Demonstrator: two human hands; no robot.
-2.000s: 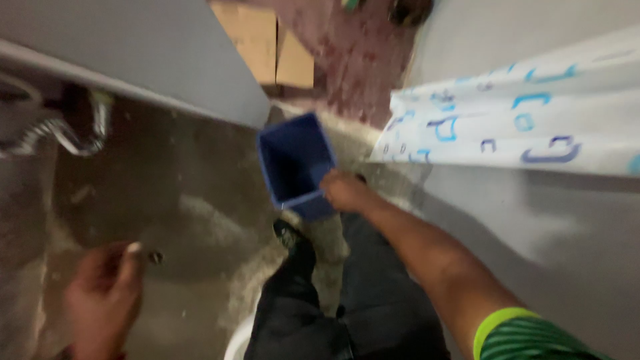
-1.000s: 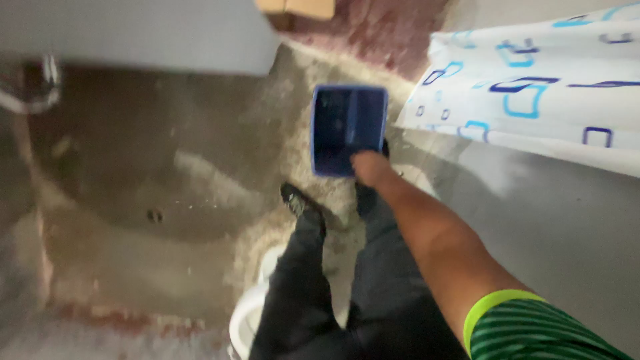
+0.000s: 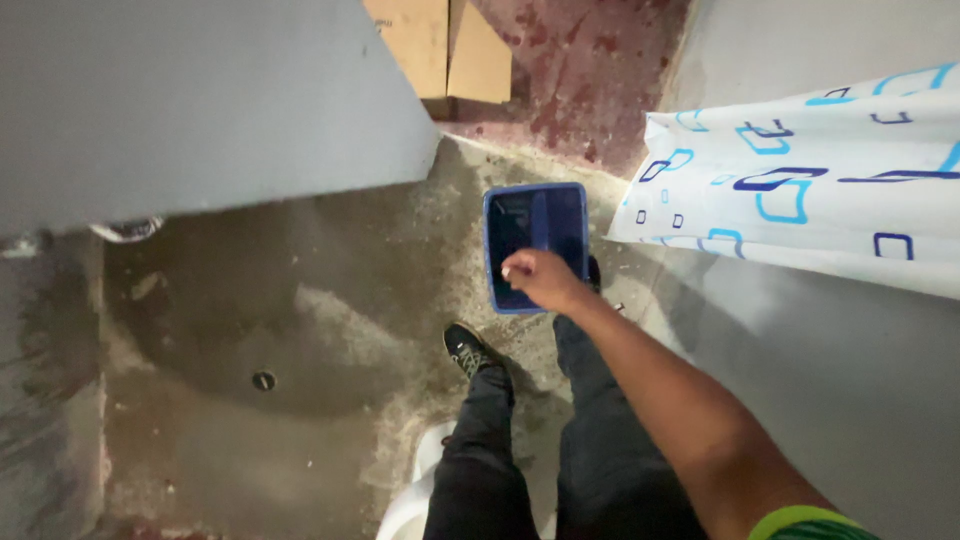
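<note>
A blue plastic bin [image 3: 534, 187] with a dark inside stands on the concrete floor in front of my feet. My right hand [image 3: 541, 279] is over its near part, fingers curled, with a small pale spot at the fingertips that may be a nail or a small object. Whether the hand touches the bin or holds anything cannot be told. My left hand is out of the frame. A black shoe [image 3: 465, 346] is on the floor just to the near left of the bin.
A grey wall or partition [image 3: 217, 105] fills the upper left. Beyond it are cardboard boxes [image 3: 480, 60]. A patterned white curtain [image 3: 795, 180] hangs at right. A floor drain [image 3: 264, 380] lies at left, and part of a white toilet [image 3: 409, 506] shows beside my leg.
My left hand, seen low at the left two seconds ago, has left the view. The bin was tilted by my right hand then; now it looks more level, with that hand over its opening.
</note>
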